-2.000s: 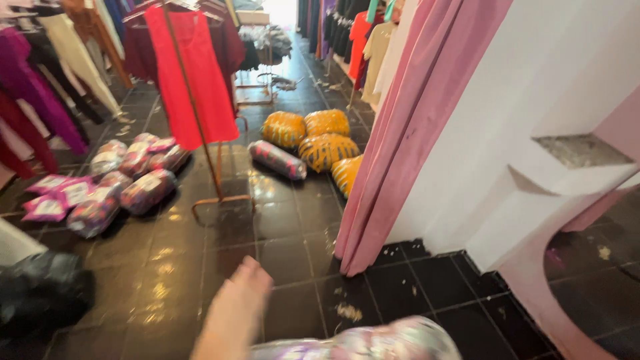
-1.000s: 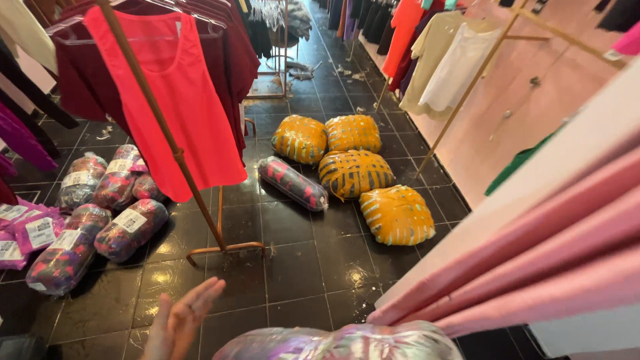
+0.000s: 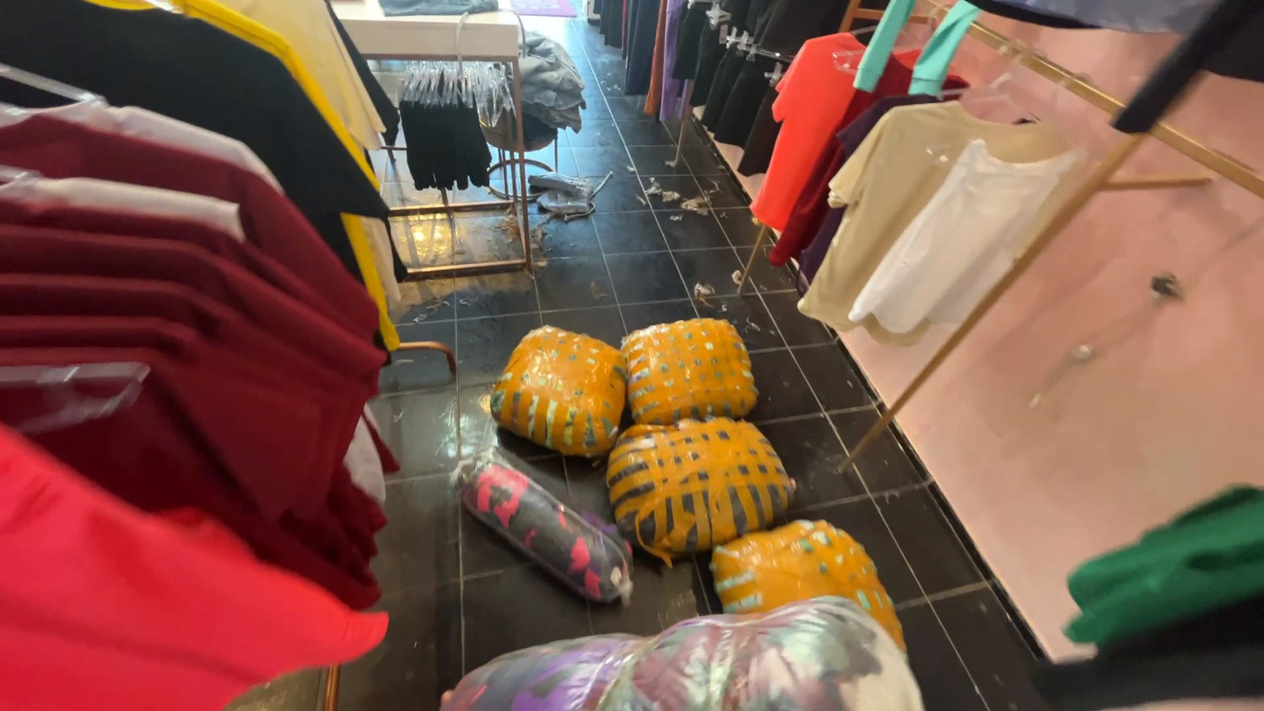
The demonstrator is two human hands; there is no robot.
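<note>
A large bundle in clear plastic, with purple, red and white cloth inside, fills the bottom centre of the view, close to the camera. Neither of my hands shows clearly; a tiny skin-coloured patch at the bundle's lower left edge is too small to read. Beyond the bundle, several bales wrapped in orange tape lie on the floor: one at the back left, one at the back right, one in the middle, and one partly hidden behind the bundle. A long plastic-wrapped roll of dark and pink cloth lies left of them.
Dark red garments and a bright red top hang close on the left. On the right, shirts hang from a wooden rack beside a pink wall. A table with a copper-coloured frame stands farther back; scraps litter the tiled floor.
The view has moved forward past the pink curtain, closer to the orange bales. The hand seen low in both earlier frames is out of sight. The plastic bundle stays at the bottom of the view.
</note>
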